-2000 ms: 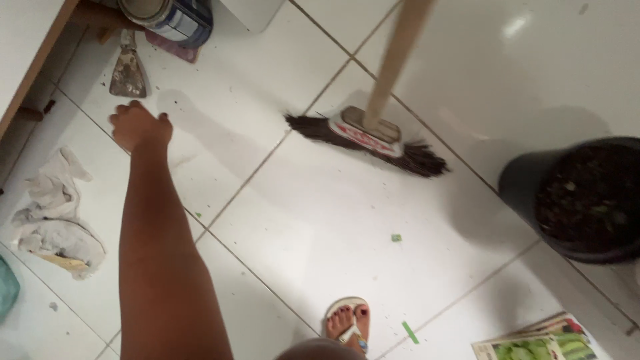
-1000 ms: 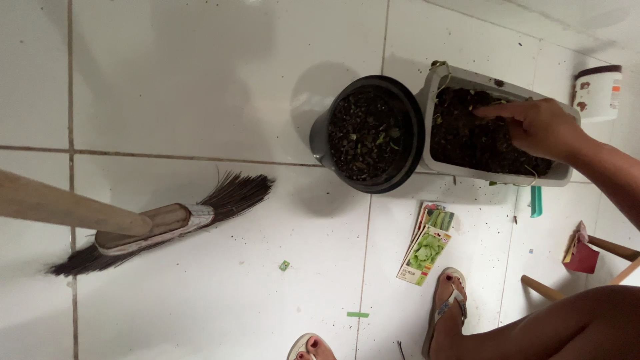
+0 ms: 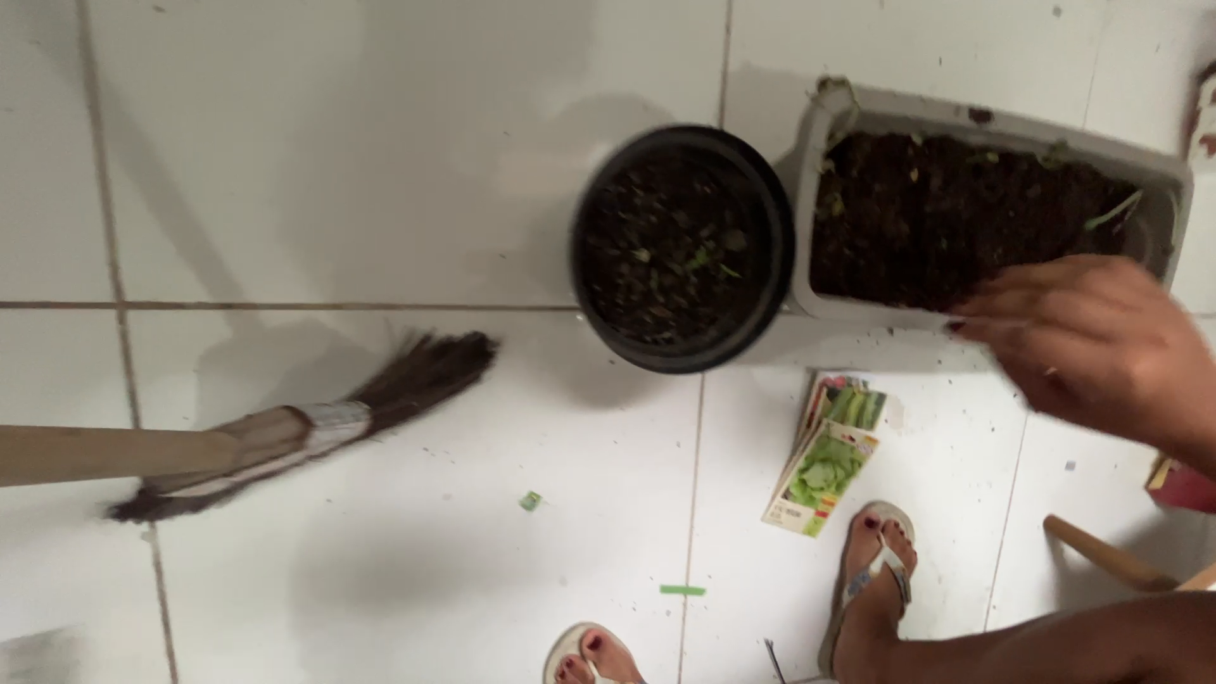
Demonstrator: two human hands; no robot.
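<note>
My right hand (image 3: 1092, 347) reaches in from the right edge, blurred, over the near rim of a grey rectangular planter (image 3: 812, 228) of dark soil. Its fingers are bent and drawn together; whether something is between them cannot be told. Left of the planter stands a round black plastic pot (image 3: 779, 285) of soil with small green bits. Several seed packets (image 3: 826, 465) with vegetable pictures lie overlapping on the floor below the planter. A broom (image 3: 285, 442) with dark bristles is at the left, its wooden handle running out of the left edge. My left hand is not in view.
My feet in sandals (image 3: 879, 570) are at the bottom on white floor tiles. A green strip (image 3: 682, 590) and a small green scrap (image 3: 530, 501) lie on them. Wooden legs (image 3: 1107, 556) and a red object (image 3: 1178, 483) are at the lower right.
My right hand has moved from inside the planter, where a finger touched the soil, to its near rim. The view has swung away from the scraper and tin seen two seconds ago.
</note>
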